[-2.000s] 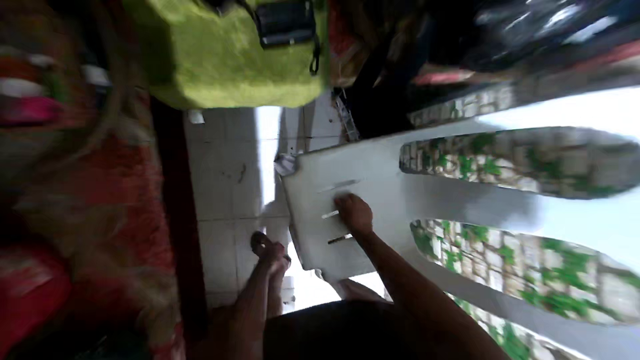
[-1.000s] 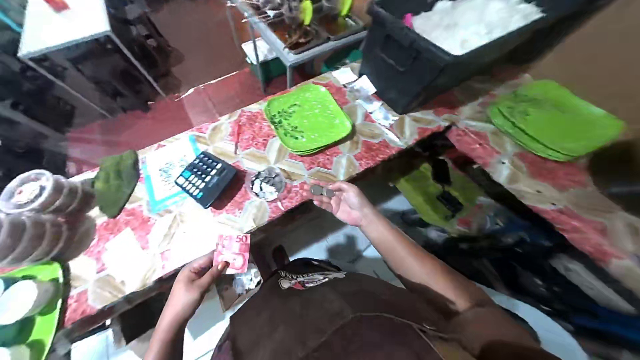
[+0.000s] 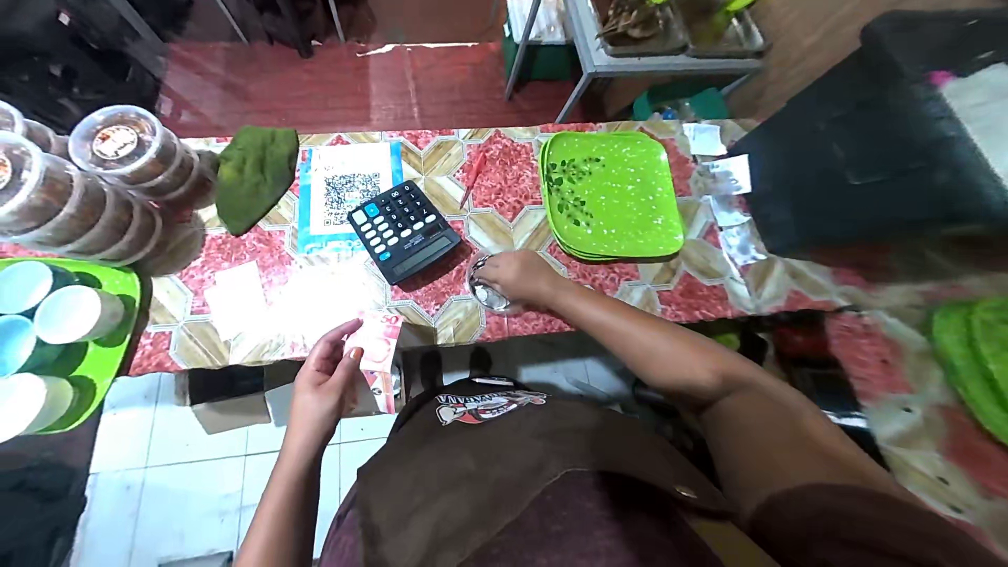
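Observation:
My left hand [image 3: 324, 378] pinches a red 50 banknote [image 3: 376, 340] between thumb and fingers, over the counter's near edge. My right hand [image 3: 521, 277] has its fingers down in a small clear bowl of coins [image 3: 487, 293]; the fingertips are partly hidden, so I cannot tell if they hold a coin. Left of the bowl lies a black calculator [image 3: 404, 232], which overlaps a sheet with a printed code [image 3: 335, 185]. Beyond the bowl a red pen [image 3: 473, 177] rests on the patterned tablecloth [image 3: 504, 177]. Green square plates [image 3: 622, 201] are stacked to the right of it.
Stacked lidded tubs [image 3: 71, 205] and a green tray [image 3: 118, 339] with several cups [image 3: 79, 313] occupy the left end. A green cloth [image 3: 256, 177] lies beside the tubs. On the right stand a large black container [image 3: 843, 157] and more green plates [image 3: 976, 354]. Paper slips [image 3: 728, 175] lie near the container.
My right hand, palm up with coins a second ago, has moved left into the coin bowl and turned palm down. My left hand still holds the banknote. The view has swung from a white plastic chair to the counter.

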